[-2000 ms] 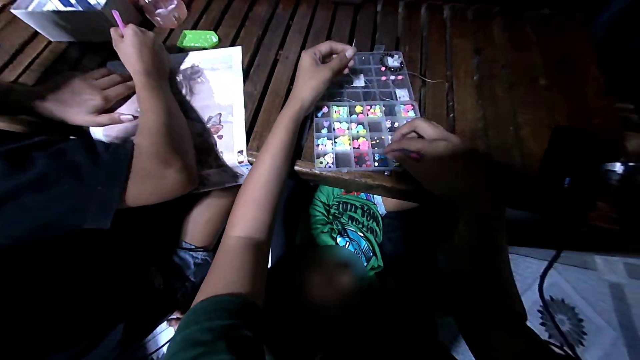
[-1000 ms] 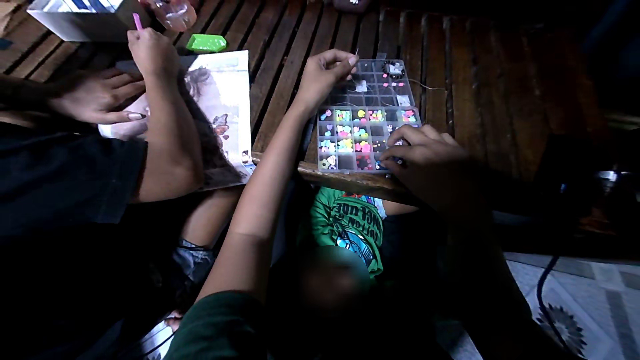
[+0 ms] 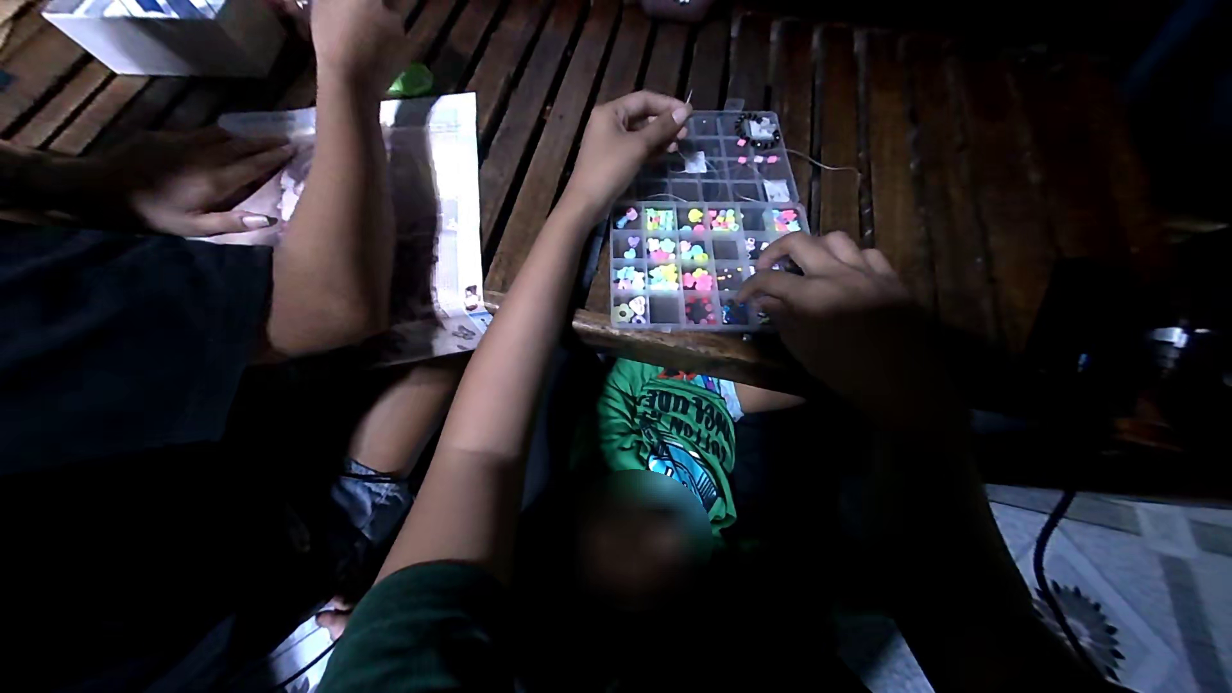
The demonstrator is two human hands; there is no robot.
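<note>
My left hand (image 3: 640, 135) pinches a thin, pale thread-like piece between thumb and fingertips, its tip poking up, above the far part of a clear plastic bead organizer (image 3: 616, 265). My right hand (image 3: 828, 279) is over the organizer's near right compartments, fingers bent down; whether they hold a bead is hidden. The near compartments hold colourful beads (image 3: 698, 279), some flower-shaped. The far part holds a dark beaded ring (image 3: 757, 130), a few pink beads (image 3: 758, 160) and small white pieces (image 3: 776, 190). A thin cord (image 3: 828, 166) trails off its right side onto the slats.
The slatted wooden table (image 3: 539, 144) has a rounded front edge (image 3: 664, 348). At left, another person's arm (image 3: 332, 212) crosses a printed sheet (image 3: 452, 192). A white box (image 3: 173, 43) and a green object (image 3: 411, 81) lie beyond. Below the edge is a person in a green shirt (image 3: 664, 433).
The other person's raised hand has moved right and away, and their forearm now covers more of the sheet. My left hand keeps its pinch, and my right hand stays over the near right compartments.
</note>
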